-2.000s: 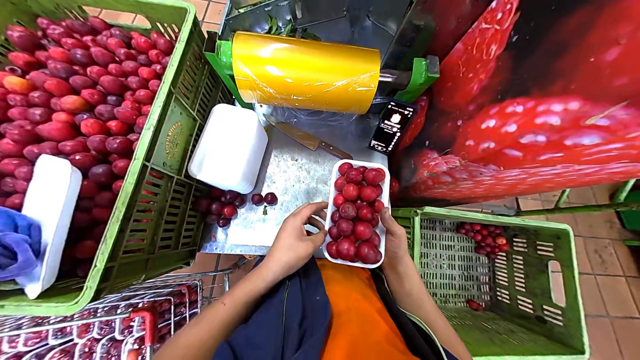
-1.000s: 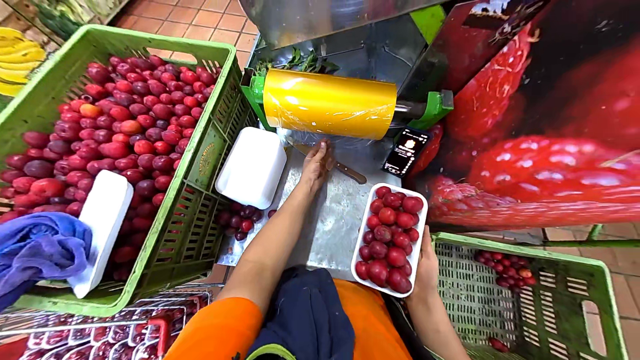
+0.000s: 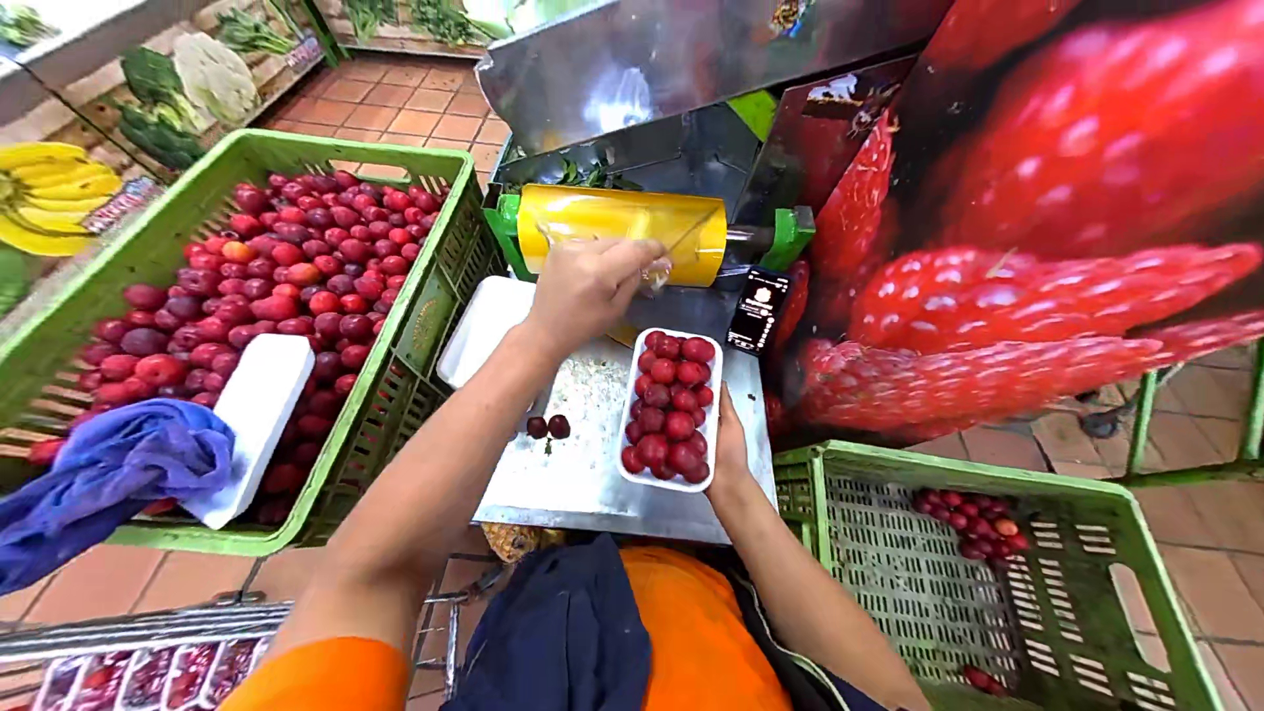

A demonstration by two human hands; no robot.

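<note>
My left hand pinches the loose edge of clear plastic film at the roll of film, which looks yellow on its green-ended holder. With my right hand I hold the right side of a white foam tray filled with red plums, over the metal worktable. Two dark plums lie on the table left of the tray. Behind my left forearm is a stack of white foam trays, partly hidden.
A green crate of plums stands left, with a white foam tray and a purple cloth on it. Another green crate holding some plums is at lower right. A phone lies beside the roll. Packed trays sit at lower left.
My left hand has left the tray's side, reached to the table near the knife, and is now up at the roll with film. The view has swung left.
</note>
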